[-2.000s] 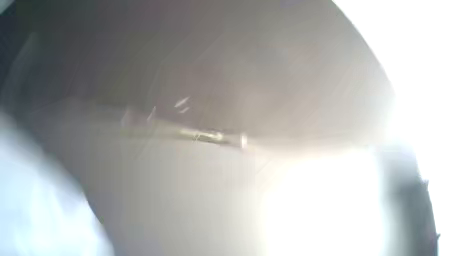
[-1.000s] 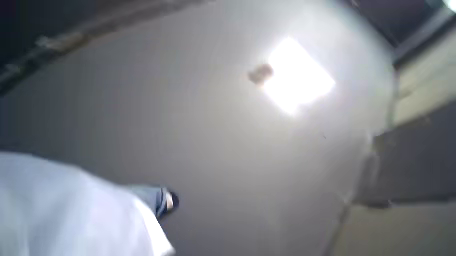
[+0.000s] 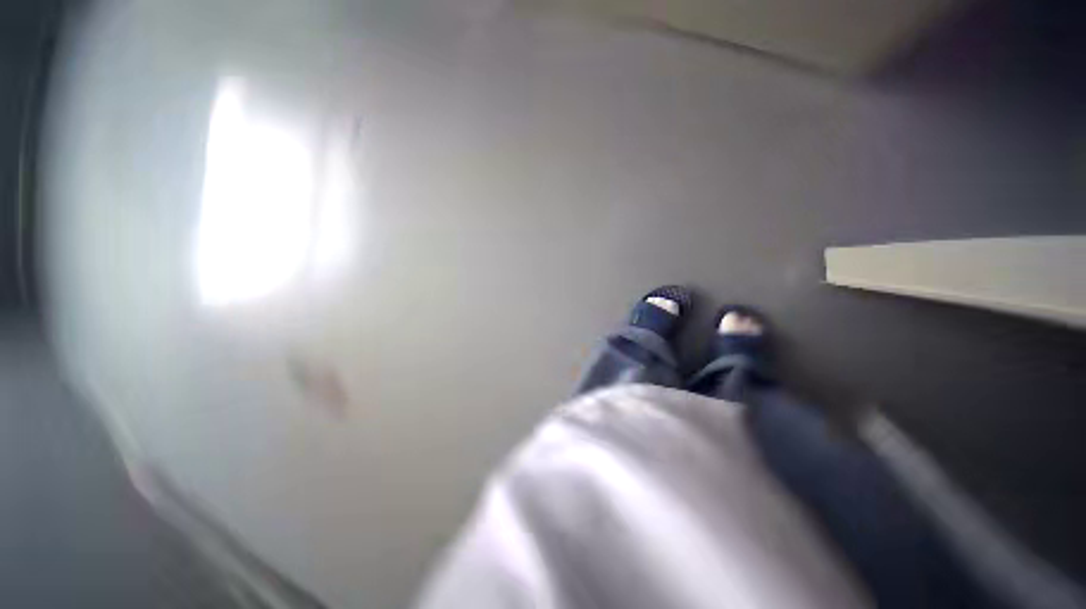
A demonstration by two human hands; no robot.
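Neither of my hands is in view. The camera looks down at the grey floor (image 3: 500,214) and my own body. My white garment (image 3: 643,500) fills the lower middle of the view. Below it show dark blue trouser legs and my two feet in dark open-toed footwear (image 3: 662,305). No watch or tray can be made out. The picture is blurred.
A pale flat panel or bar (image 3: 953,271) juts in from the right edge, with dark areas above and below it. A bright light reflection lies on the floor at left, with a blurred reddish-brown spot (image 3: 319,387) below it. A dark edge runs along the lower left.
The view has swung round. The bright reflection has shifted from right of centre to the left, and both feet now show near the middle. The pale panel at right has come closer.
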